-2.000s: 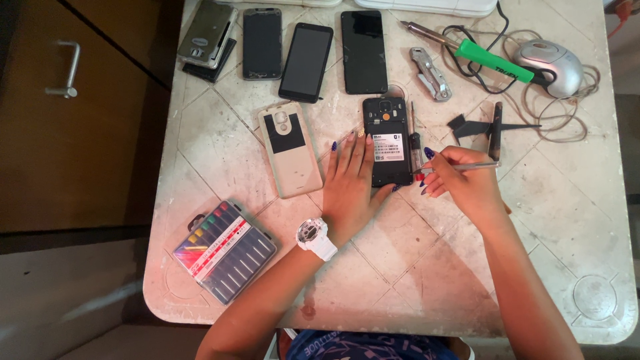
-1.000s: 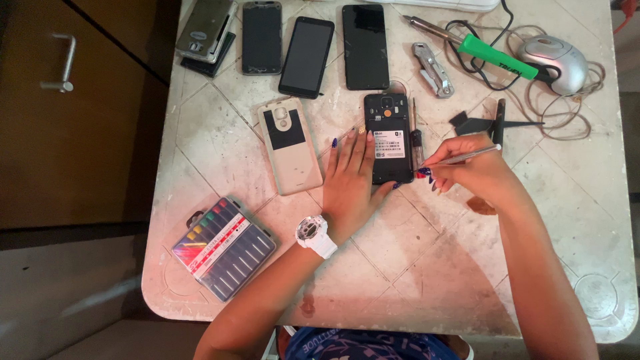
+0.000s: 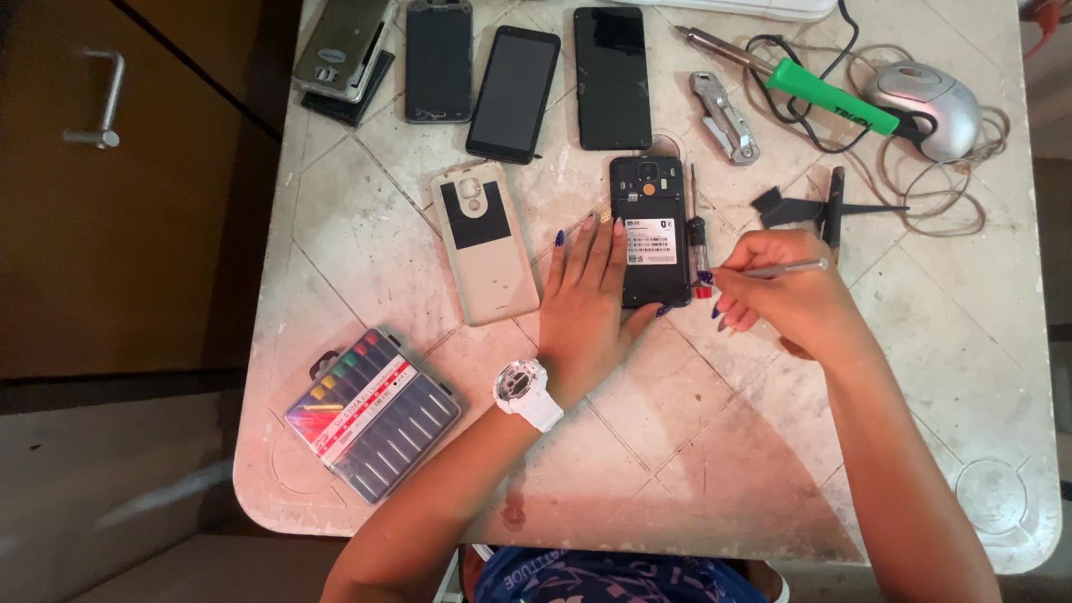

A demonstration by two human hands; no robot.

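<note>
A smartphone with its back cover off (image 3: pixel 653 280) lies on the table, a label and camera showing. My left hand (image 3: pixel 590 289), palm down, rests along its left side, with the thumb at its bottom edge. My right hand (image 3: pixel 766 289) grips a thin metal hand tool (image 3: pixel 783 269), perhaps tweezers or a spudger, near the phone's lower right side; its working tip is hidden by the fingers. A small screwdriver (image 3: pixel 697 230) with a clear and red handle lies along the phone's right edge. The beige back cover (image 3: pixel 494 280) lies left of my left hand.
Three dark phones (image 3: pixel 512 96) lie at the back, beside a stacked phone and case (image 3: pixel 343 54). A folding utility knife (image 3: pixel 724 117), a green soldering iron (image 3: pixel 825 96), a computer mouse (image 3: pixel 925 105) and a black brush (image 3: pixel 804 208) lie right. A screwdriver set case (image 3: pixel 373 414) sits front left.
My right hand has shifted slightly at the phone's lower right side, and the tool in it has changed its tilt a little. My left hand stays in place.
</note>
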